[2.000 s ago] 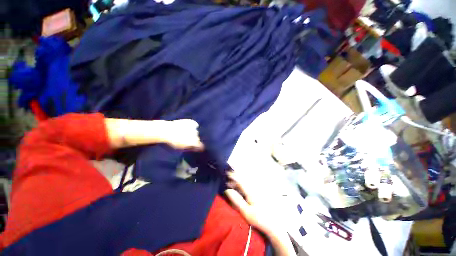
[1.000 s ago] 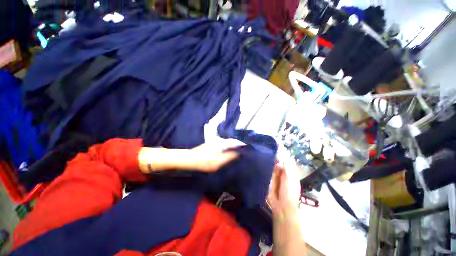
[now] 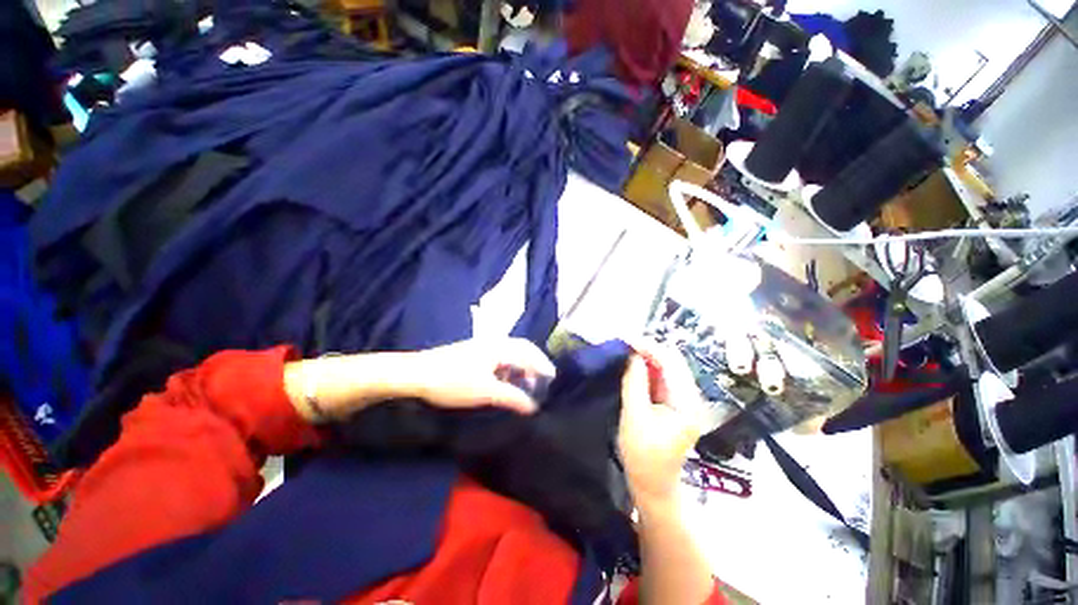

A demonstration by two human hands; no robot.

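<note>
A dark garment piece (image 3: 556, 443), navy and black, is held up in front of the sewing machine (image 3: 768, 355). My left hand (image 3: 491, 376) grips its left part, with fingertips curled over the cloth. My right hand (image 3: 656, 425) pinches its upper right edge, beside the machine's near side. The needle area is hidden by glare and cloth. A large heap of navy garment pieces (image 3: 390, 177) covers the white table (image 3: 603, 236) on the left.
Red thread snips (image 3: 718, 477) and a black strip (image 3: 810, 482) lie right of my right hand. Scissors (image 3: 901, 290) hang at the right. Black thread cones (image 3: 875, 171) stand behind the machine. A red crate (image 3: 30, 455) with royal-blue cloth (image 3: 41, 319) is at far left.
The view has swung right since the first frame. Both hands have come up to the machine with the dark piece between them. In the last second the cloth has opened out between my hands.
</note>
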